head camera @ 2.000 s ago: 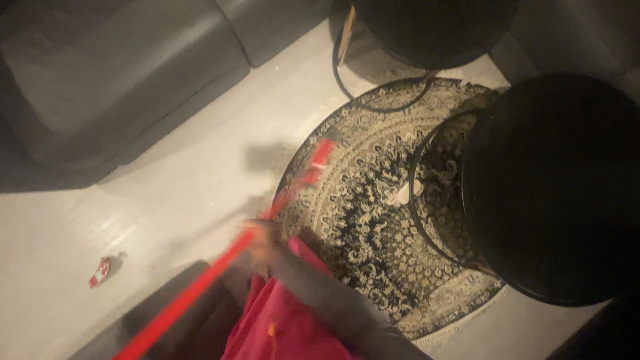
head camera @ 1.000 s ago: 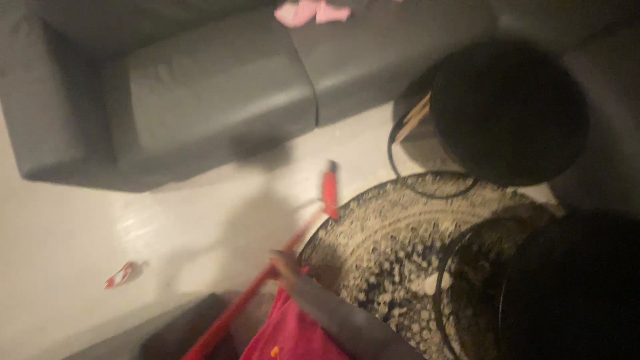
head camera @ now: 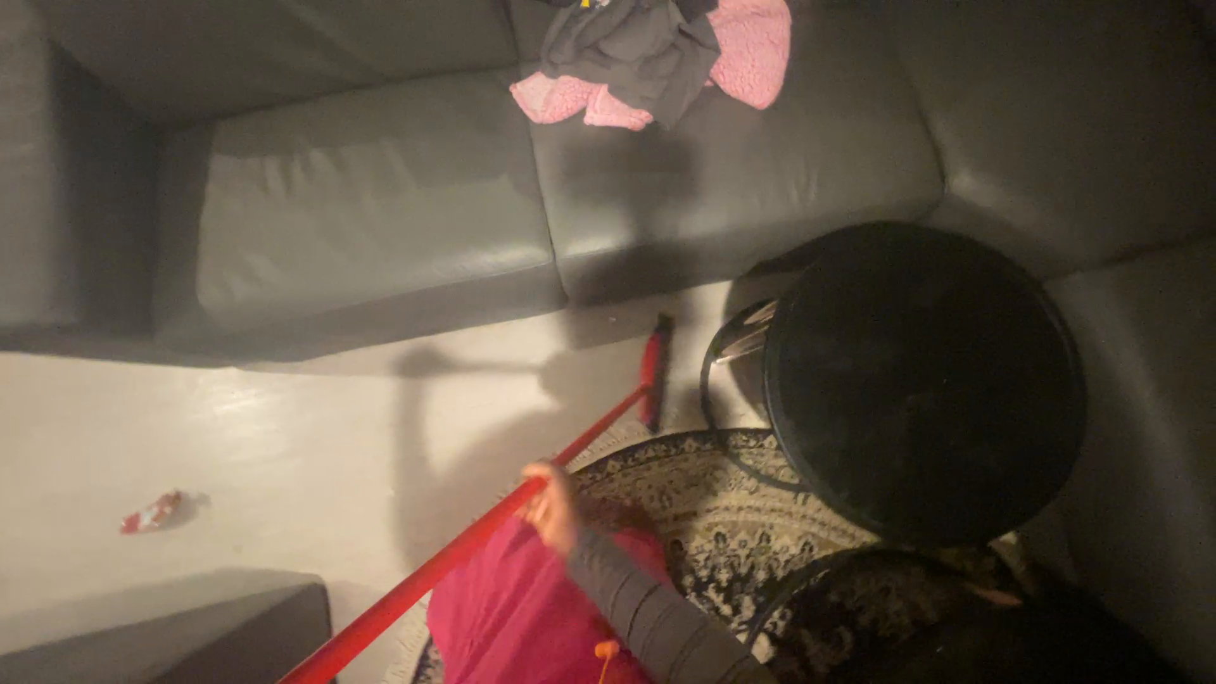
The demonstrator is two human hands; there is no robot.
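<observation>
My right hand [head camera: 553, 505], at the end of a grey sleeve, is closed around the red handle of a broom [head camera: 427, 577]. The handle runs from the bottom left up to the red broom head [head camera: 652, 372], whose dark bristles face right. That head is on the pale floor between the grey sofa [head camera: 380, 209] and the fringed edge of the round patterned rug [head camera: 703, 475]. My left hand is out of view, and the lower end of the handle is cut off by the frame.
Two round black tables [head camera: 926, 380] stand at the right, partly over the rug. A red and white wrapper or small item [head camera: 152, 513] lies on the floor at left. Dark clothing [head camera: 632, 47] and a pink fleecy cloth [head camera: 750, 52] lie on the sofa.
The broom head has moved from over the rug to the floor between rug and sofa. My right hand keeps its hold on the handle. The view has shifted toward the sofa.
</observation>
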